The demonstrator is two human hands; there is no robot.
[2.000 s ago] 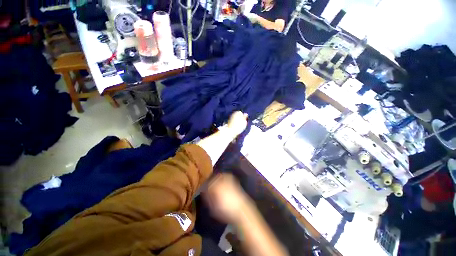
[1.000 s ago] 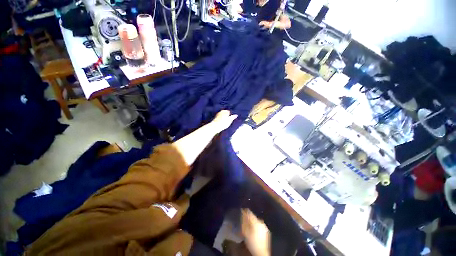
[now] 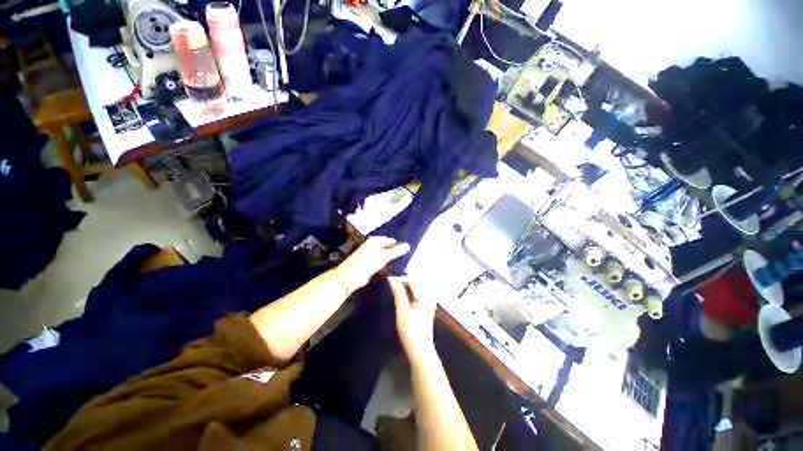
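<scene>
A large heap of navy cloth [image 3: 352,132] lies beyond my hands, left of the overlock machine. A narrow navy piece [image 3: 424,207] runs from the heap down to my hands at the table's left edge. My left hand [image 3: 374,257] is closed on this navy piece. My right hand [image 3: 412,304] is just below it, fingers raised at the cloth's lower edge; whether it grips the cloth is unclear. The overlock machine [image 3: 599,295], marked JUKI, stands right of my hands, with its flat metal plate [image 3: 500,231] nearest the heap.
The white table [image 3: 449,260] has a brown front edge. Pink bottles [image 3: 195,57] stand on the side table at upper left, beside a wooden stool [image 3: 63,110]. More navy cloth [image 3: 114,317] lies low at my left. Thread discs [image 3: 779,339] are at far right.
My left hand has drawn a strip of navy cloth down from the heap. My right hand has risen from below the table edge to beside my left hand. The view has shifted.
</scene>
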